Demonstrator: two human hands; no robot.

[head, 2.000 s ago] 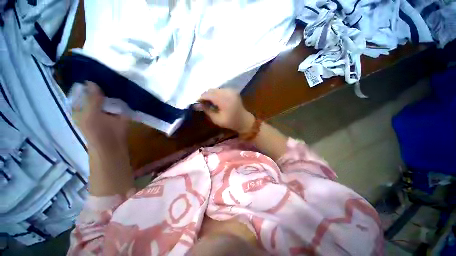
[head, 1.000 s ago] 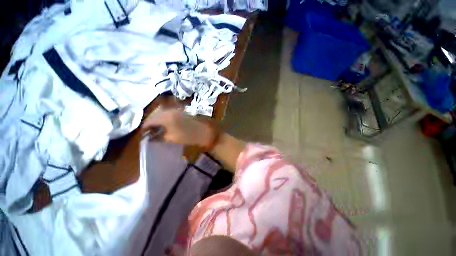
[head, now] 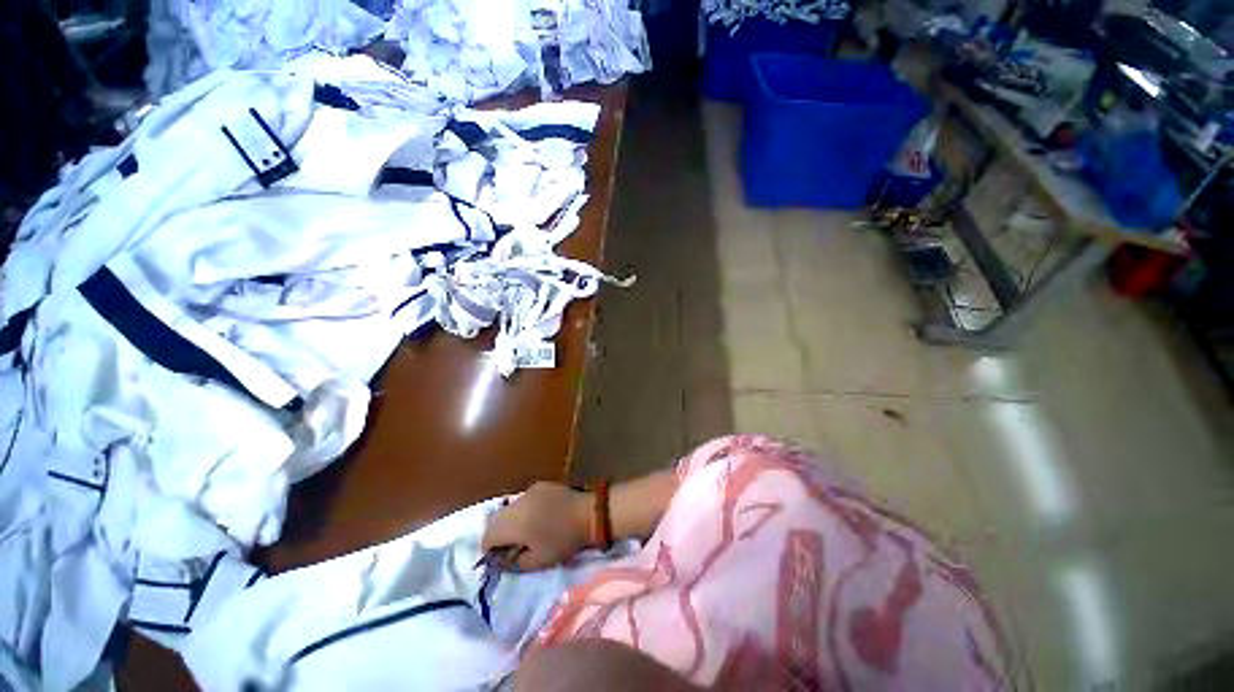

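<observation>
A white garment (head: 345,615) with thin navy piping lies along the near table edge against my body, at the bottom of the view. My right hand (head: 535,527) is closed at the garment's edge, with a red bracelet at the wrist. A small dark tool, likely snips, shows at its fingers; most of it is hidden in the fist. Whether the fingers also pinch the cloth is hard to tell. My left hand is out of the picture.
A heap of white garments with navy bands (head: 203,291) covers the left of the brown table (head: 447,426). Tangled white strips (head: 521,291) with a tag lie near its right edge. Blue bins (head: 819,135) and a machine table (head: 1029,176) stand across the tiled floor (head: 866,392).
The view has swung right, and more floor and bins show. The left hand and navy band have left the picture. The right hand is now lower, and the garment lies flatter near the body.
</observation>
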